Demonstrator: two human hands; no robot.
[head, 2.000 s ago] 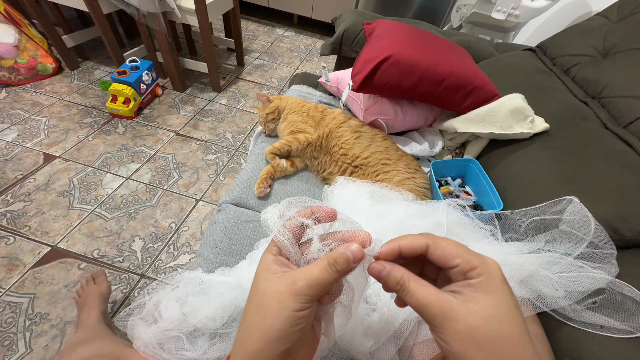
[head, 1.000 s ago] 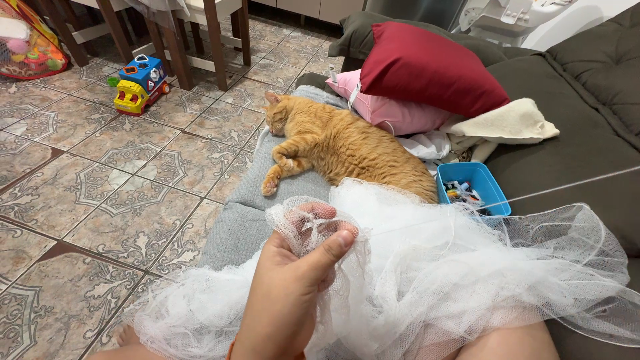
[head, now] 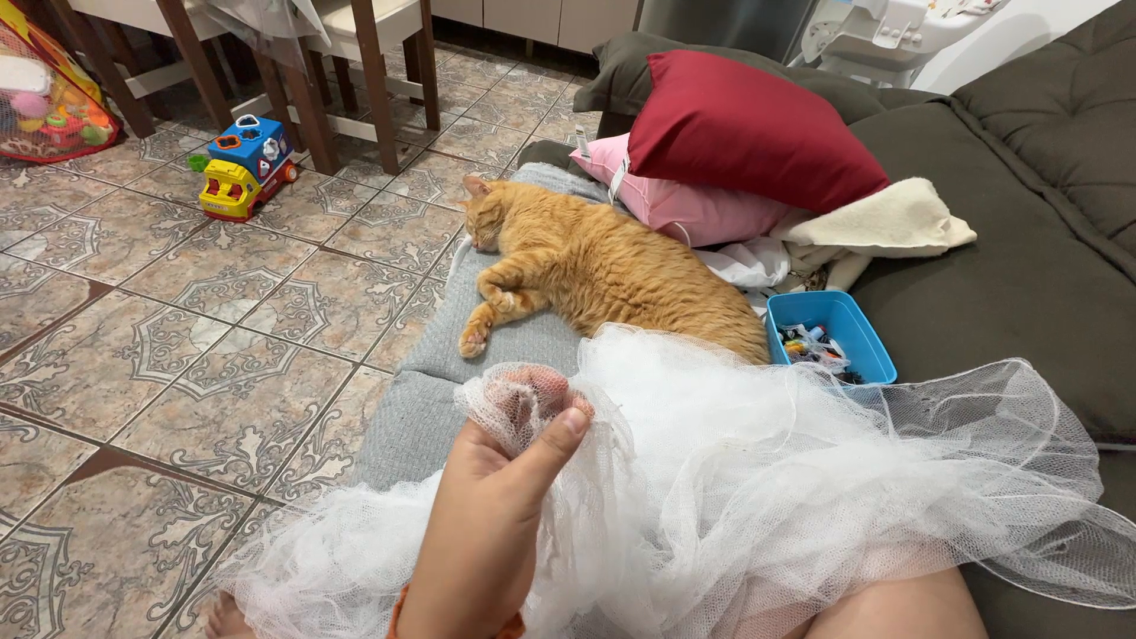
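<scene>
A large heap of white netting fabric (head: 781, 470) lies across my lap and over the sofa seat. My left hand (head: 497, 506) grips a gathered part of it between thumb and fingers, with the mesh wrapped over the fingertips. My right hand is out of the frame. Beyond the netting, an orange cat (head: 612, 257) lies on its side with its eyes closed. A blue plastic box (head: 874, 351) with small sewing-like items, too small to name surely, stands just right of the cat.
A red cushion (head: 754, 124) rests on a pink cushion (head: 692, 209), beside a cream cloth (head: 887, 222). The dark sofa (head: 985, 293) extends right. On the tiled floor (head: 240, 355) at left stand a toy truck (head: 240, 173), wooden chairs (head: 382, 80) and a mesh toy bag (head: 53, 98).
Two seconds ago my right hand was at the netting beside my left. One second ago it was out of view, with a thread stretched to the right; that thread no longer shows clearly.
</scene>
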